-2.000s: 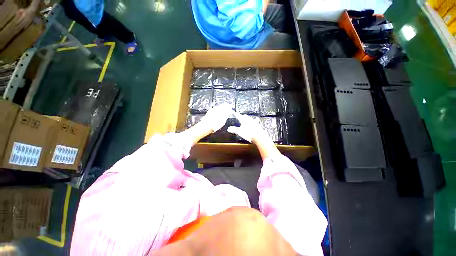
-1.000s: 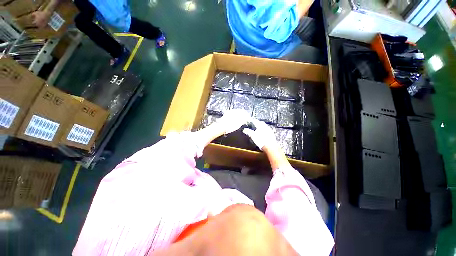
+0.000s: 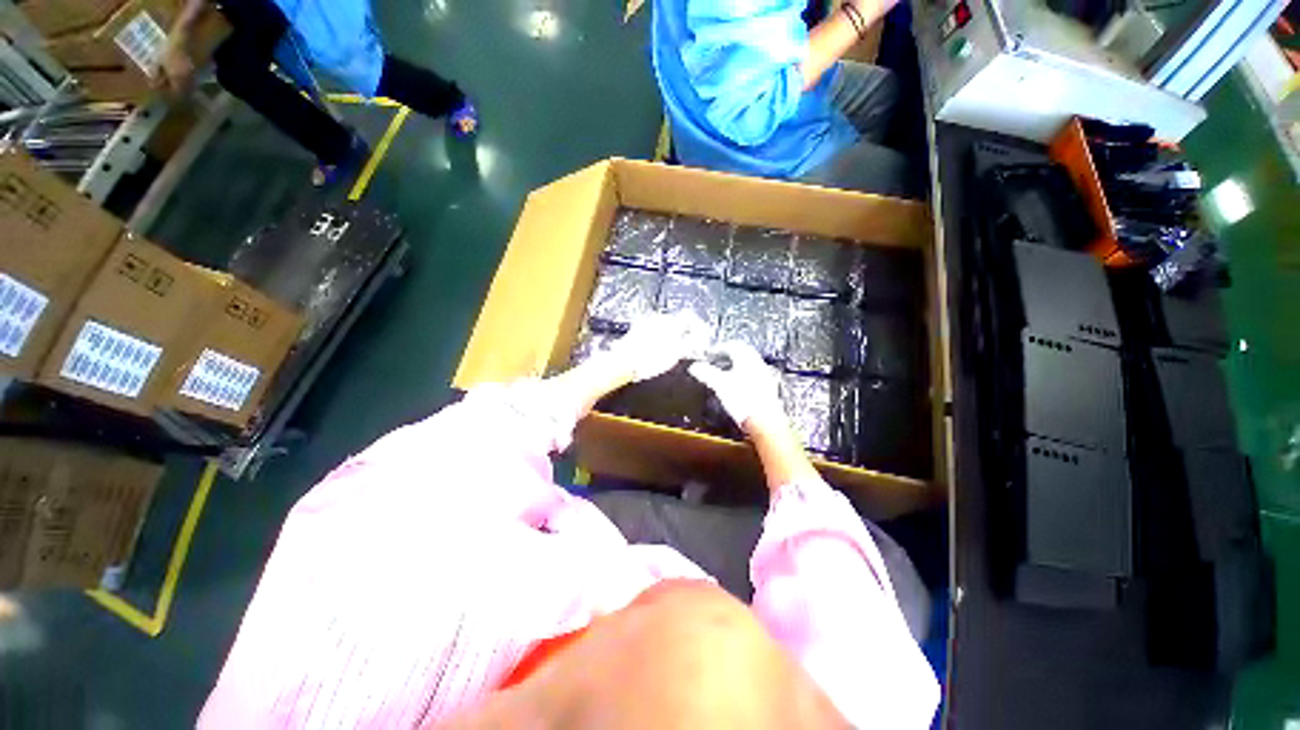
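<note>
An open brown carton (image 3: 530, 278) stands low in front of me. It holds rows of black plastic housings (image 3: 756, 257) in clear, shiny film. My left hand (image 3: 659, 347), in a thin white glove, is over the near left part of the carton with its fingers curled inward. My right hand (image 3: 739, 385), also gloved, is just right of it, fingertips close to the left ones. The fingers hide what lies between them; I cannot tell whether either hand grips a housing or its film.
At right, a black bench (image 3: 984, 670) bears overlapping rows of unwrapped housings (image 3: 1076, 392) and an orange bin (image 3: 1086, 186) of small black parts. A person in blue (image 3: 734, 86) sits beyond the carton; another person (image 3: 331, 50) stands far left. Labelled cartons (image 3: 129, 342) are at left.
Since two seconds ago the view has shifted, so the carton and bench lie further right and lower. My hands stay close together over the carton's near part. The seated person's arm has moved into view.
</note>
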